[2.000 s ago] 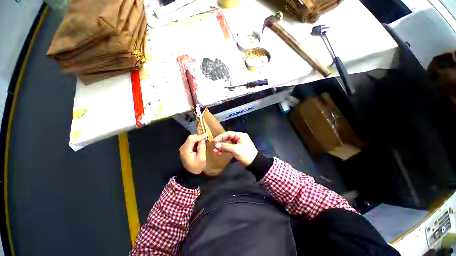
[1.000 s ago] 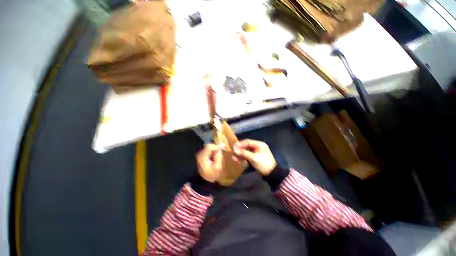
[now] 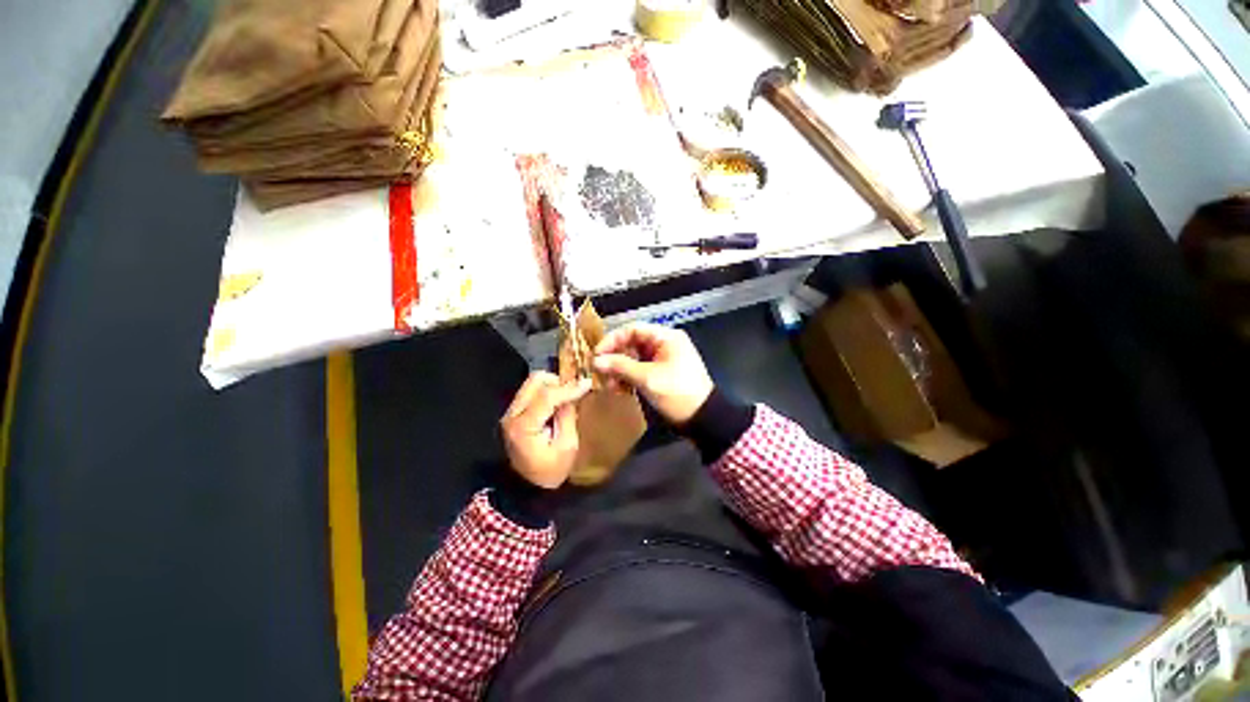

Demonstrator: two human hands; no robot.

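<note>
A brown fabric piece point(image 3: 603, 436) hangs over my lap at the table's front edge, its upper end at the tip of a narrow metal bar point(image 3: 553, 247) that juts from the table. My left hand point(image 3: 542, 425) pinches its left edge between thumb and fingers. My right hand point(image 3: 661, 370) pinches the upper right edge, slightly higher, close to the bar's tip. Whether a tiny part is between the fingertips is too small to tell.
On the white table point(image 3: 315, 274) lie a wooden-handled hammer point(image 3: 839, 148), a black-handled hammer point(image 3: 936, 185), a screwdriver point(image 3: 706, 244), a ring of brassy bits point(image 3: 731, 176), dark bits point(image 3: 617, 196) and brown stacks point(image 3: 309, 96) point(image 3: 877, 34). A cardboard box point(image 3: 877, 364) stands below right.
The view swung and came back. My right hand has moved up along the fabric edge towards the bar's tip and now sits higher than my left hand. Both hands still pinch the fabric.
</note>
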